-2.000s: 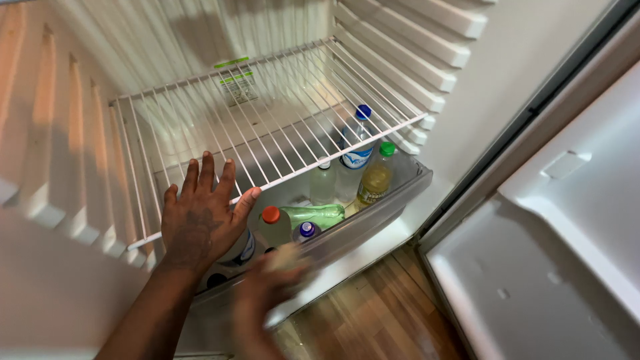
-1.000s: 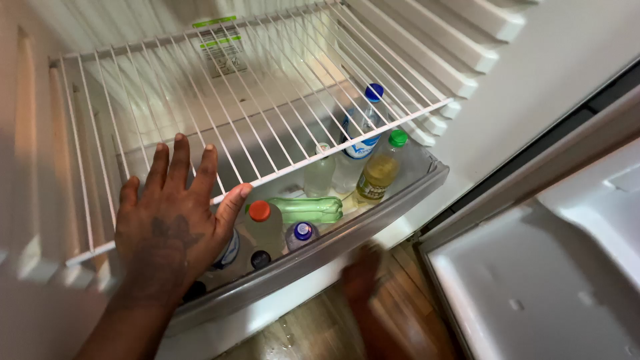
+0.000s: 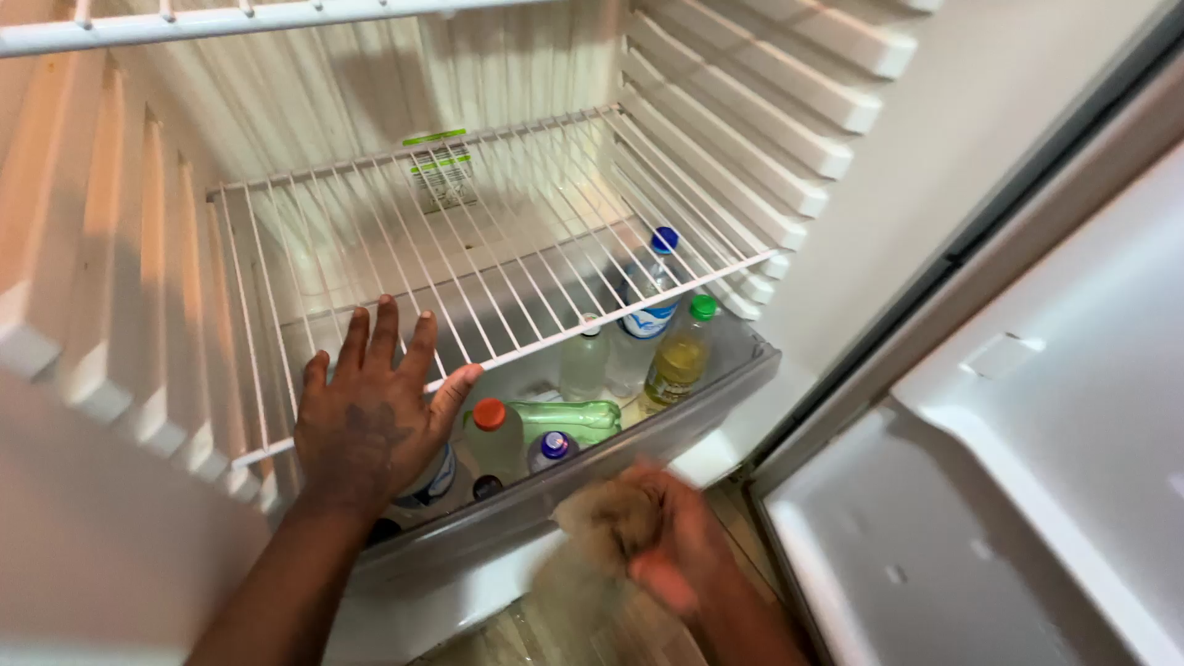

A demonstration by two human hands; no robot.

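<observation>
My left hand (image 3: 365, 416) rests palm down, fingers spread, on the front edge of a white wire fridge shelf (image 3: 518, 356). My right hand (image 3: 675, 532), blurred, grips a crumpled beige cloth (image 3: 606, 523) in front of the grey drawer (image 3: 740, 375). Under the shelf the drawer holds several bottles: one with an orange cap (image 3: 490, 416), a green plastic bottle on its side (image 3: 573, 419), one with a purple cap (image 3: 555, 446), a white-capped one (image 3: 585, 365), a yellow-liquid bottle with a green cap (image 3: 680, 356) and a blue-capped one (image 3: 652, 287).
Ribbed inner walls (image 3: 768, 120) flank the shelf on both sides. Another white shelf edge (image 3: 231, 26) crosses the top left. The open fridge door (image 3: 1008, 444) stands at the right. A wooden floor (image 3: 647, 634) shows below the drawer.
My right hand has come up from low beside the drawer, and the cloth now shows clearly in it. My left hand stays at the shelf's front edge. The view has shifted.
</observation>
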